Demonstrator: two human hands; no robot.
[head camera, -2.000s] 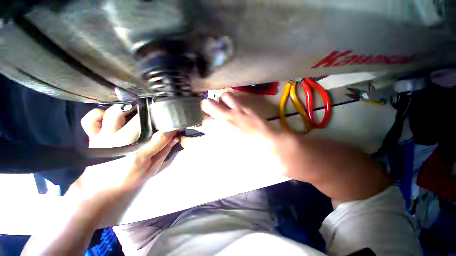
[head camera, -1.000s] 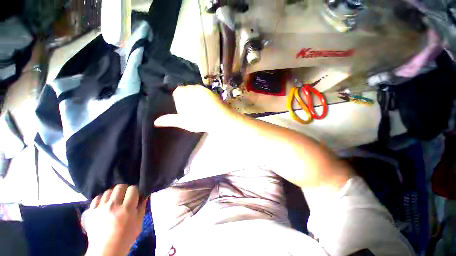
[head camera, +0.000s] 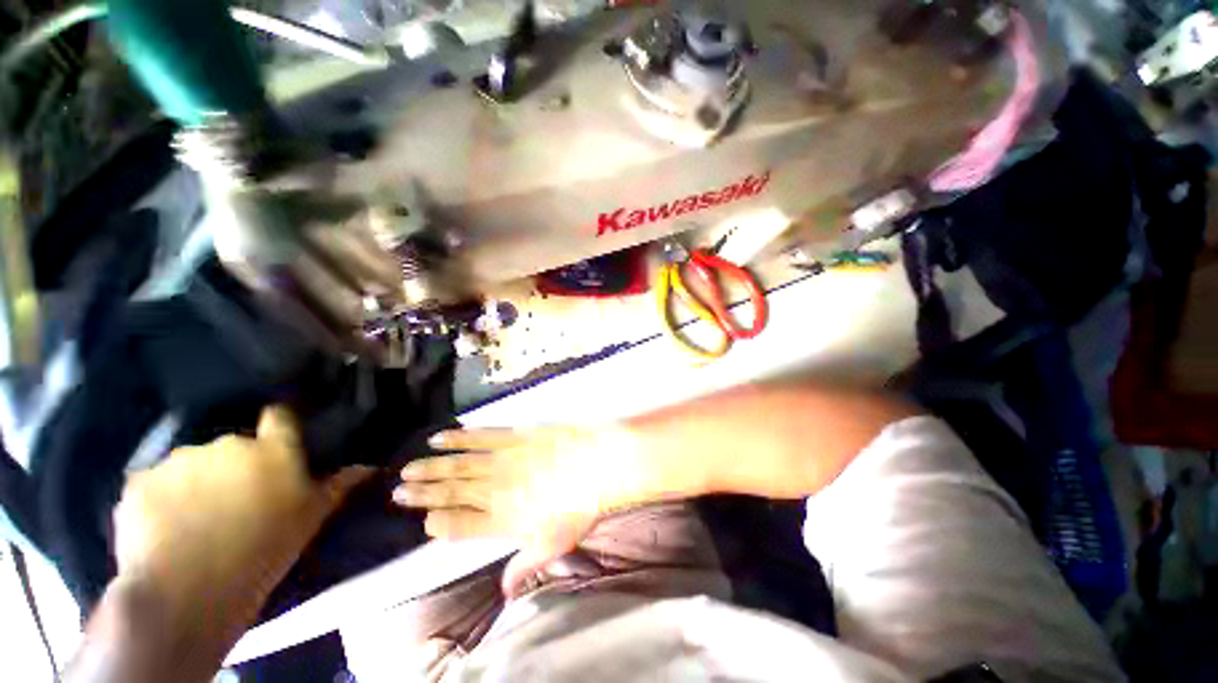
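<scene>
The dark garment piece (head camera: 361, 534) lies left of and below the needle area, with pale parts at its left. My left hand (head camera: 221, 520) is on the dark cloth at the left, thumb up and fingers curled down; a fold appears held in it. My right hand (head camera: 501, 487) lies flat, palm down, its fingertips at the cloth's right edge, holding nothing. The presser foot and needle area (head camera: 401, 327) is blurred, just above both hands, with dark cloth at it; whether the foot is down cannot be told.
The Kawasaki sewing machine head (head camera: 534, 174) spans the top. Yellow and red scissors (head camera: 715, 304) lie right of the needle, beside a red-rimmed tray (head camera: 601, 275). Small green-yellow snips (head camera: 855, 260) lie further right. A teal cone (head camera: 187, 60) stands upper left. A blue basket (head camera: 1085, 520) is at the right.
The view has shifted, showing more of the machine's top. My left hand has moved up the cloth from its lower edge. My right hand has come down and flattened. The dark cloth now reaches the needle area.
</scene>
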